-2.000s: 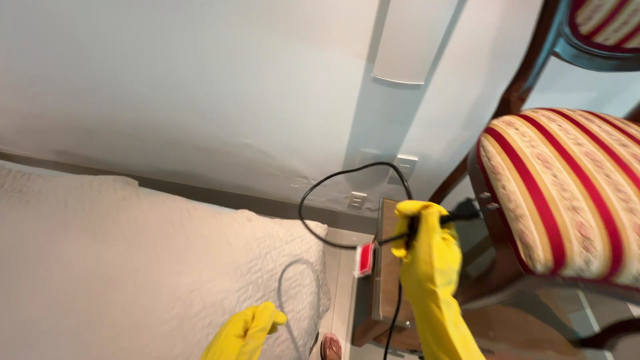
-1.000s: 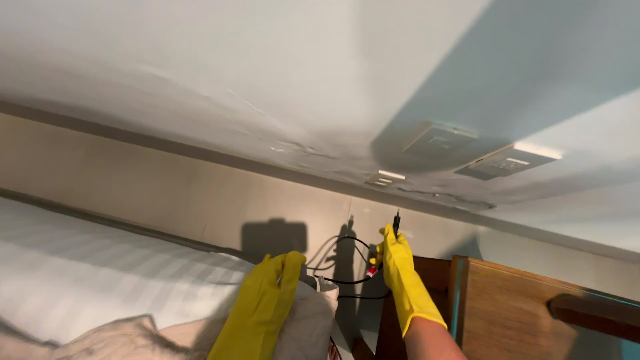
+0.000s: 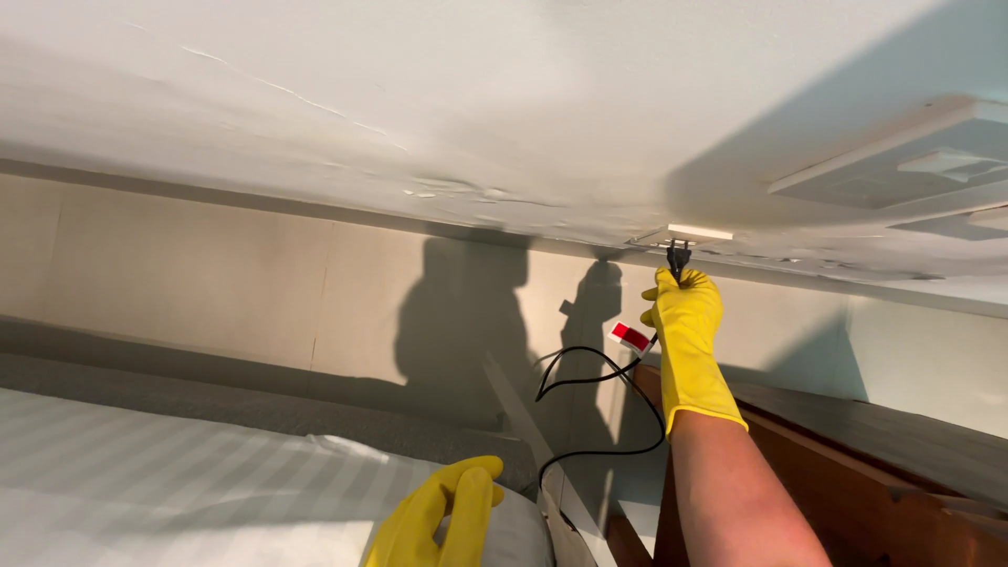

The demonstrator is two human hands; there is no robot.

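My right hand [image 3: 690,339], in a yellow rubber glove, grips a black two-pin plug [image 3: 678,258]. The plug's prongs point at a white wall outlet [image 3: 683,235] low on the wall and reach its edge; whether they have entered the slots I cannot tell. From the plug a thin black power cord [image 3: 602,452] loops down, with a red and white tag [image 3: 631,337] on it just left of the glove. My left hand [image 3: 450,516], gloved in yellow too, is at the bottom over the bed's edge, fingers bent, with nothing seen in it.
A bed with a white striped sheet [image 3: 157,472] fills the lower left. Brown wooden furniture [image 3: 850,480] stands at the lower right. A larger white wall plate [image 3: 906,161] is on the upper right wall, whose paint is cracked and peeling near the floor.
My right hand has brought the plug up to the low wall outlet; a second ago it was below it. The view has moved closer to the wall.
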